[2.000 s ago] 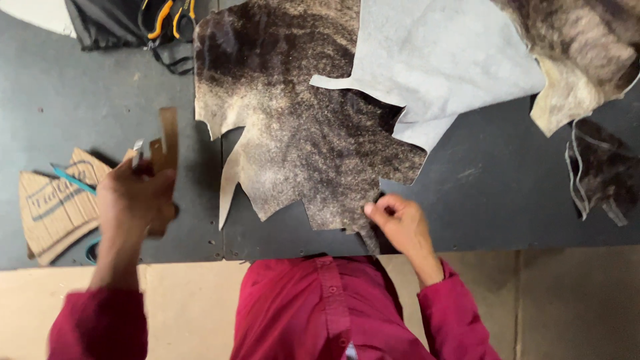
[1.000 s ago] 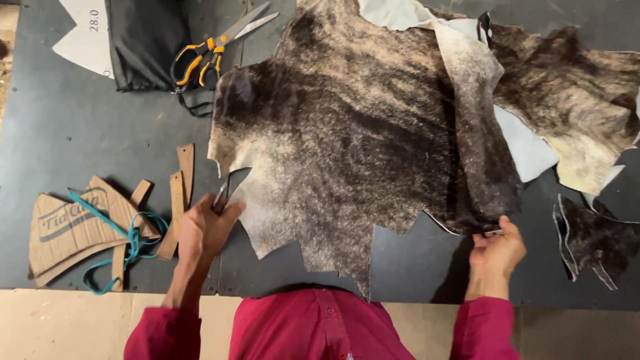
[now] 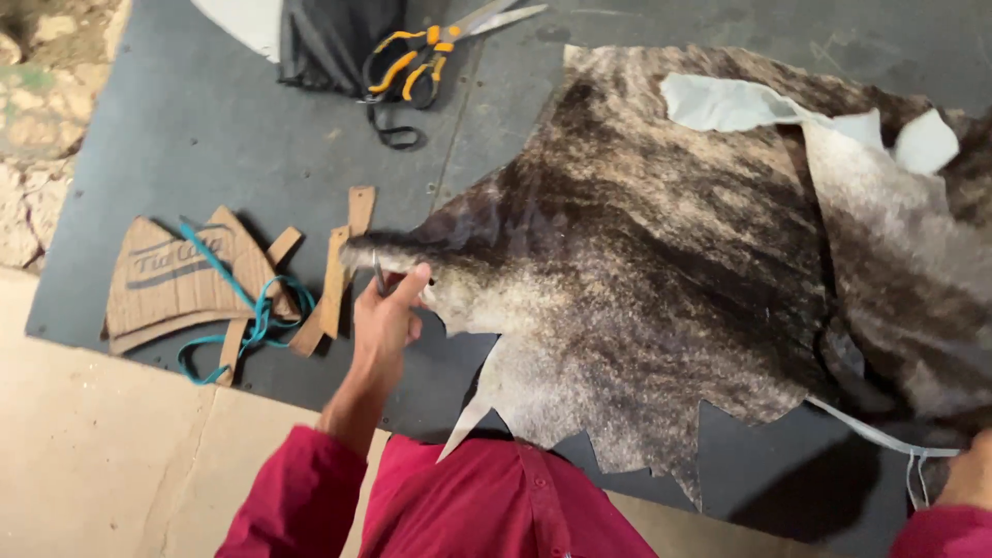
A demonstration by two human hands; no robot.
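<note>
A brindled hair-on cowhide (image 3: 635, 256) with jagged cut edges is spread on the dark table. My left hand (image 3: 391, 310) pinches its left edge between thumb and fingers, and a slim metal tool, its kind unclear, sticks up from the same hand. My right hand (image 3: 969, 473) is partly outside the view at the lower right, at the hide's lower right edge; its fingers are mostly hidden. The hide's right part is folded over, with pale underside (image 3: 721, 103) showing near the top.
Cardboard templates (image 3: 178, 271) with writing and a teal cord (image 3: 260, 322) lie at the left, beside narrow brown strips with holes (image 3: 335, 279). Orange-and-black scissors (image 3: 411, 66) lie near a black cloth bag (image 3: 341, 43) at the top. The table's front edge (image 3: 302, 399) runs before my body.
My left hand has taken hold of the hide's left edge and pulled it leftward and up. My right hand has moved right. Near the right side the hide's folded part lies differently.
</note>
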